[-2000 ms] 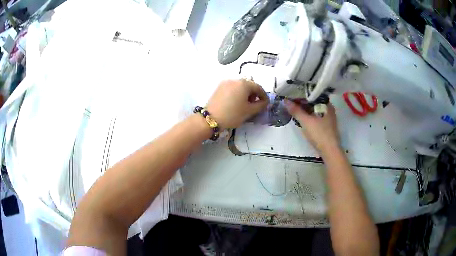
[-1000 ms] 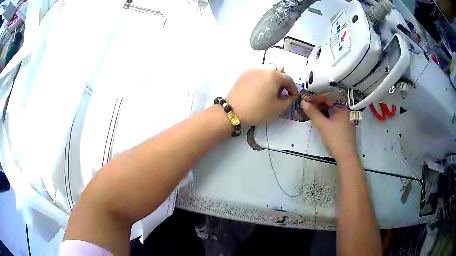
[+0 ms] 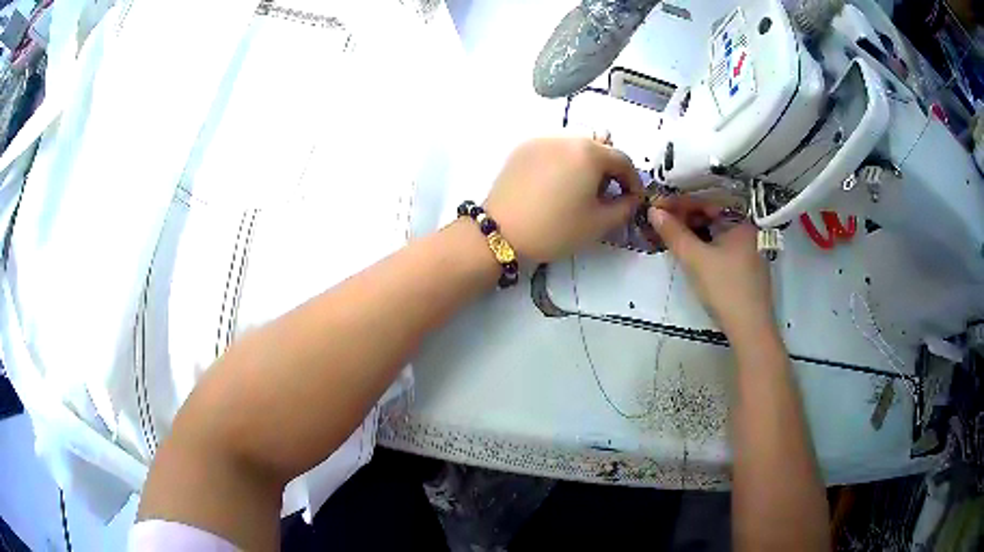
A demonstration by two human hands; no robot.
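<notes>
The white head of the sewing machine (image 3: 755, 102) stands at the upper right. My left hand (image 3: 561, 199) and my right hand (image 3: 712, 259) meet under its left end, at the needle area. The fingertips of both hands are pinched close together. What they pinch is too small and too covered to tell. A thin dark thread (image 3: 588, 356) hangs in a loop from below the hands over the bed. The needle and presser foot are mostly hidden by my fingers.
A large white garment piece (image 3: 281, 205) with double dark stitch lines covers the left side. A grey plastic-wrapped lamp (image 3: 588, 49) hangs above my left hand. Red-handled snips (image 3: 828, 230) lie right of my right hand. The worn table edge with ruler marks (image 3: 518, 458) runs below.
Since the oldest frame, the view has shifted, and the machine's left face now shows more. Both hands have stayed together at the needle area, with only small finger changes over the last second.
</notes>
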